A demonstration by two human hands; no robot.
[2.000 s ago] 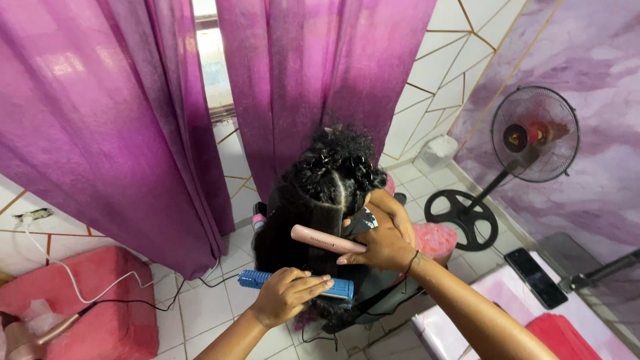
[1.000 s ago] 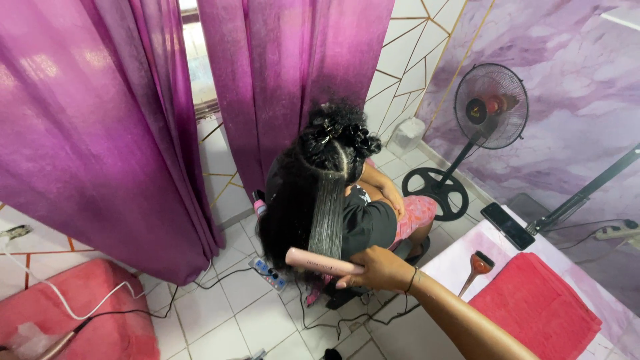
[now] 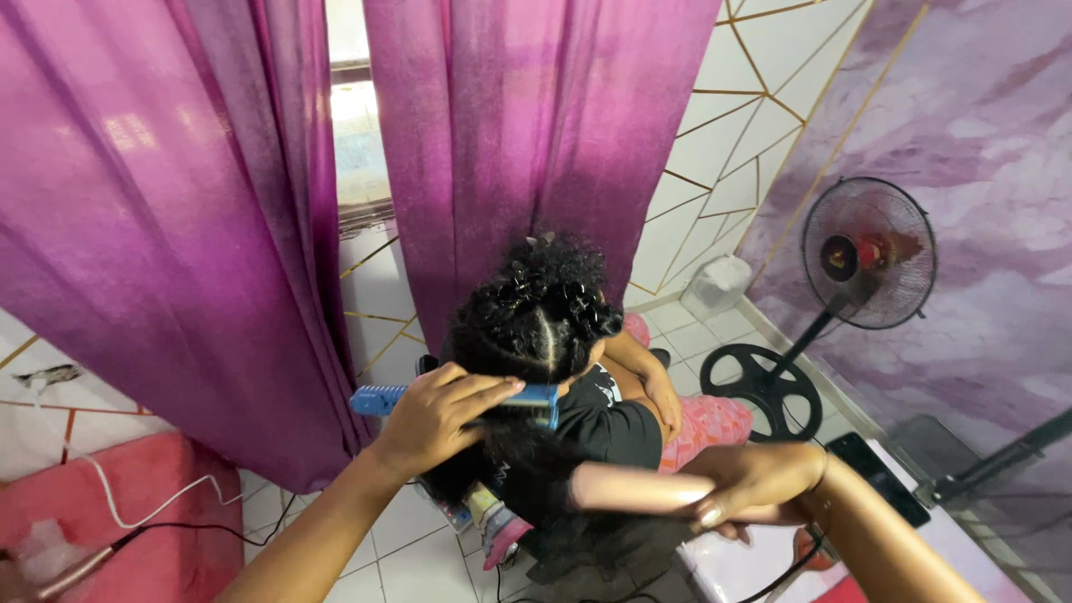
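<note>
A seated person's dark hair (image 3: 540, 335) is parted, with the top pinned up in clips. My left hand (image 3: 444, 410) grips a blue comb (image 3: 381, 400), whose far end lies against the hair just below the parting, near the person's cheek. To the right and lower, my right hand (image 3: 754, 486) is closed on a pink hair straightener (image 3: 636, 488), blurred by motion. A loose length of dark hair (image 3: 603, 536) hangs around and below the straightener. Whether its plates hold hair cannot be told.
A pedestal fan (image 3: 869, 253) stands at the right. Near my right wrist a phone (image 3: 879, 481) lies on a light table (image 3: 729, 557). A pink seat (image 3: 126, 511) with cables is at lower left. Purple curtains (image 3: 544, 151) hang behind the person. Another cable runs by my right hand.
My left hand, out of view one second ago, is back with the blue comb at the hair. The straightener in my right hand has moved away from the person's head, to the right.
</note>
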